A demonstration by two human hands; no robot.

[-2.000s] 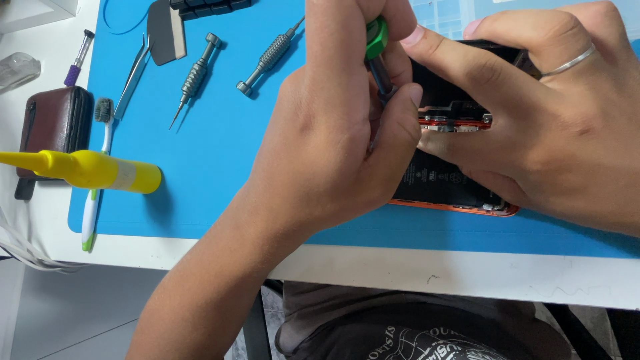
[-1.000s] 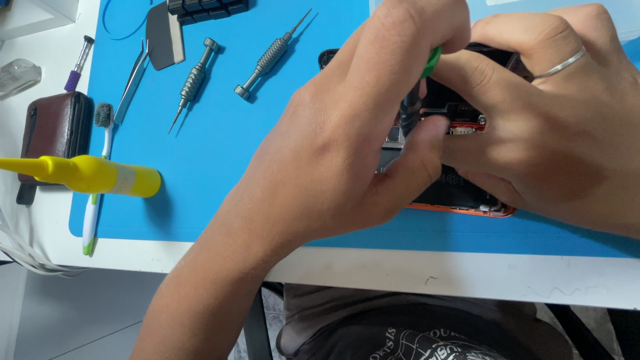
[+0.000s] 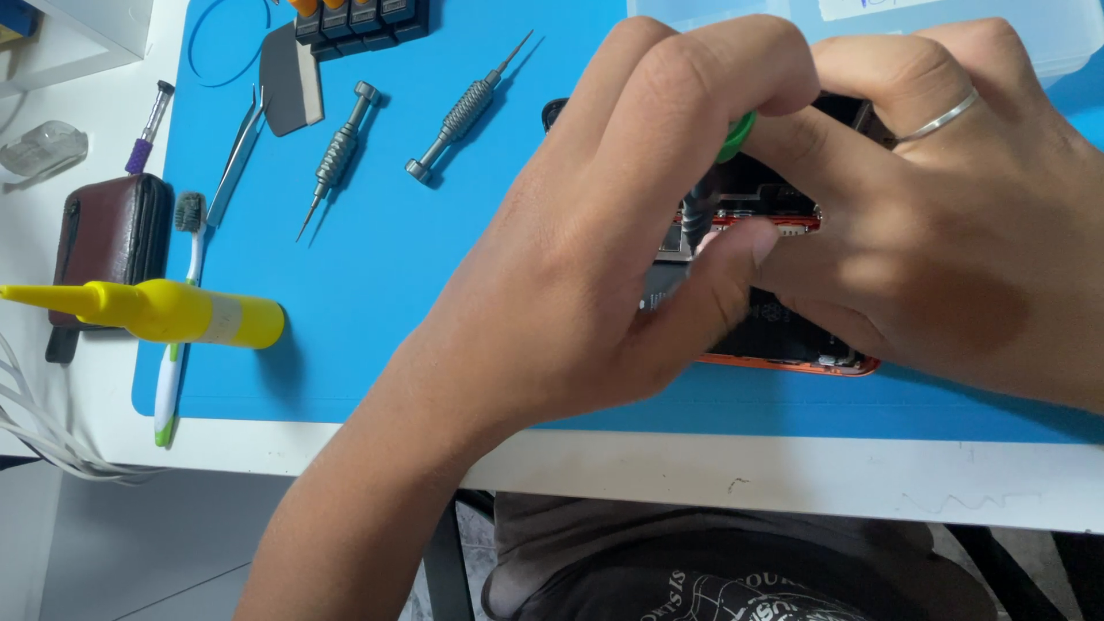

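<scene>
An opened smartphone with an orange-red frame [image 3: 789, 366] lies on the blue mat, its battery and inner parts partly showing. My left hand [image 3: 604, 216] grips a small screwdriver with a dark shaft and green cap [image 3: 736, 138], held nearly upright over the phone's middle. The driver's tip is hidden behind my thumb. My right hand [image 3: 906, 198], with a ring on one finger, rests over the phone's right side, fingers bent against it and near the driver. Whether it holds any part cannot be seen.
Left on the mat lie two grey precision screwdrivers [image 3: 338, 159] [image 3: 457, 125], tweezers [image 3: 235, 164], a scraper card [image 3: 289, 82], a toothbrush [image 3: 191, 224] and a yellow nozzle bottle [image 3: 246, 321]. A brown wallet [image 3: 112, 233] is farther left. A clear plastic box [image 3: 1056, 39] stands behind my right hand.
My left hand with the screwdriver has moved right and tilted over the phone, uncovering more of the phone's left end. My right hand has stayed nearly in place.
</scene>
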